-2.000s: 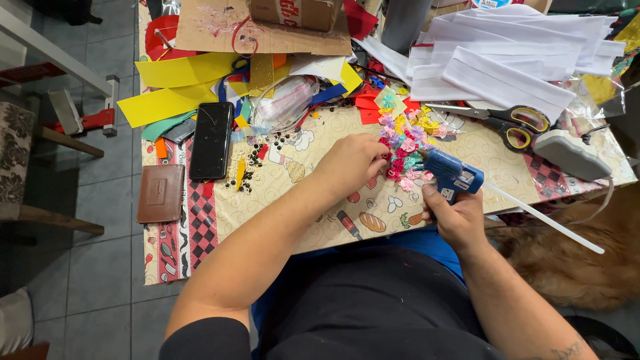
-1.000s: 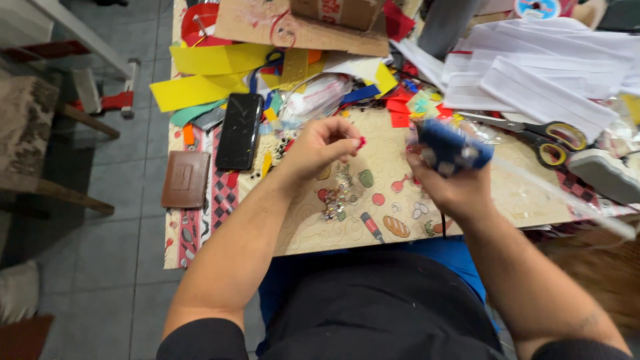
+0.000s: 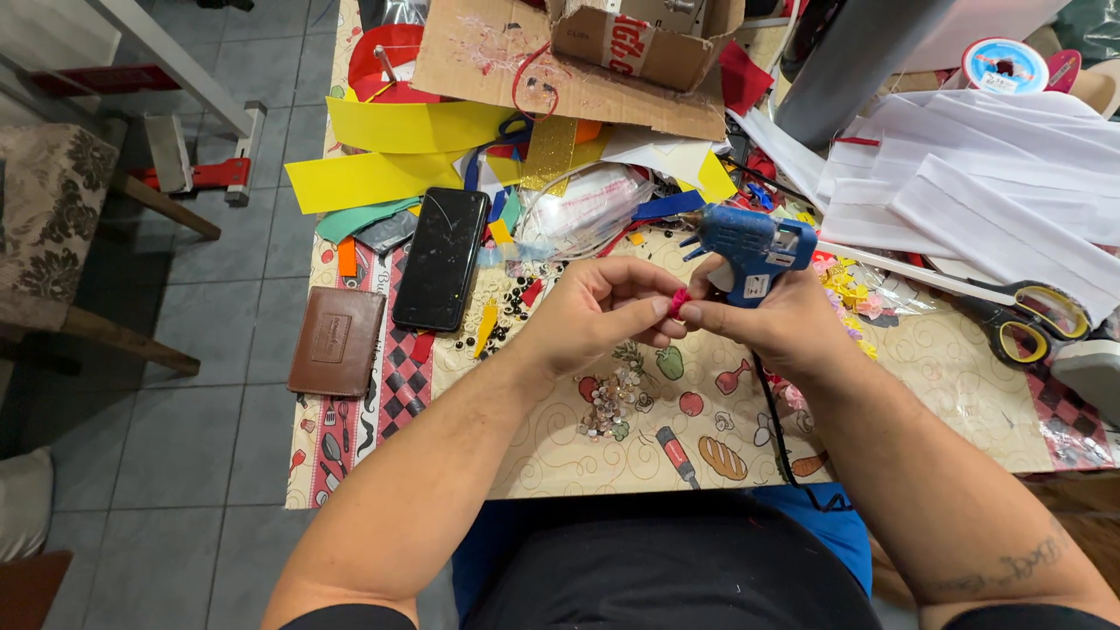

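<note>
Between the fingertips of both hands is a small magenta flower-like piece. My left hand pinches it from the left side. In my right hand rests a blue hot glue gun, its nozzle pointing left above the fingers, while the right thumb touches the magenta piece. The gun's black cord runs down to the table edge. Below my left hand lies a small pile of clear, shiny beads. Yellow and pink small flowers are partly hidden behind my right hand.
A phone and a brown leather wallet lie at the left. Yellow foam sheets and a cardboard box are at the back. White fabric strips and scissors lie right. Black beads are scattered beside the phone.
My left hand left the flower pile with a magenta piece and met my right hand. The glue gun has been raised off the flowers, and the shiny beads now show.
</note>
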